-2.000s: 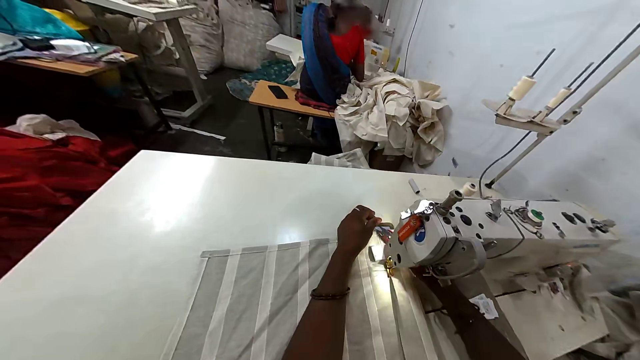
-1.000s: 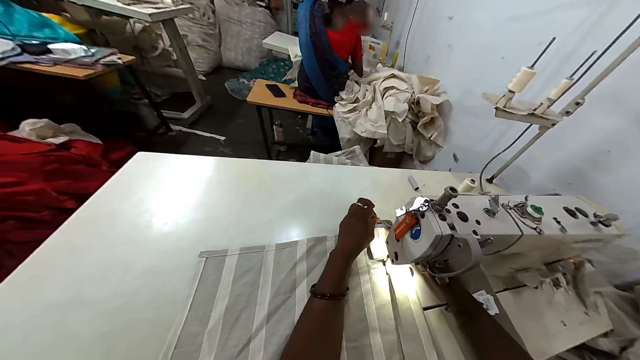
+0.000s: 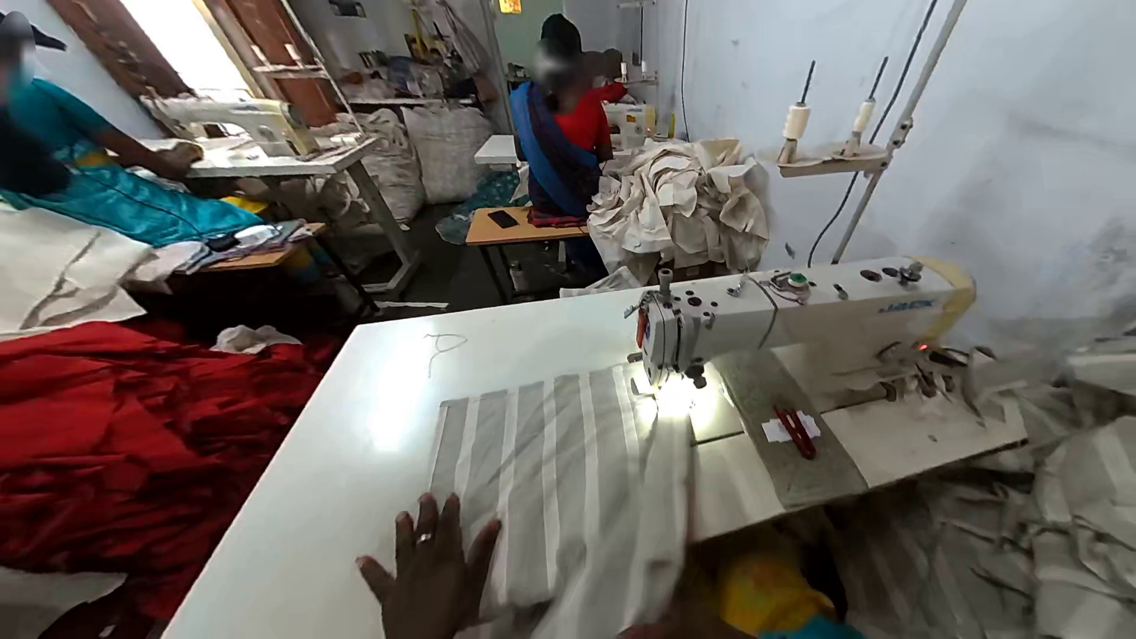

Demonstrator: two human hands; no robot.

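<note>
A grey-and-white striped cloth [image 3: 568, 479] lies on the white sewing table [image 3: 355, 426], its upper right part under the lit needle area of an industrial sewing machine [image 3: 799, 311]. My left hand [image 3: 430, 568], with a ring on one finger, is spread palm down at the lower left edge of the cloth. Only a small part of my right hand [image 3: 674, 621] shows at the bottom edge, by the cloth's lower right corner; its fingers are hidden. Red thread snips [image 3: 796, 432] rest on a white scrap, right of the needle area. A loose thread [image 3: 441, 348] lies beyond the cloth.
Red cloth [image 3: 133, 444] is heaped left of the table. Beyond it, a person in teal sits at another machine [image 3: 240, 124]. Ahead, a person in red and blue is near a cream cloth pile [image 3: 683, 204]. A thread stand [image 3: 834, 164] rises behind my machine.
My left hand has moved from beside the needle to the cloth's lower left edge. My right arm has drawn back from under the machine arm. The view has shifted widely.
</note>
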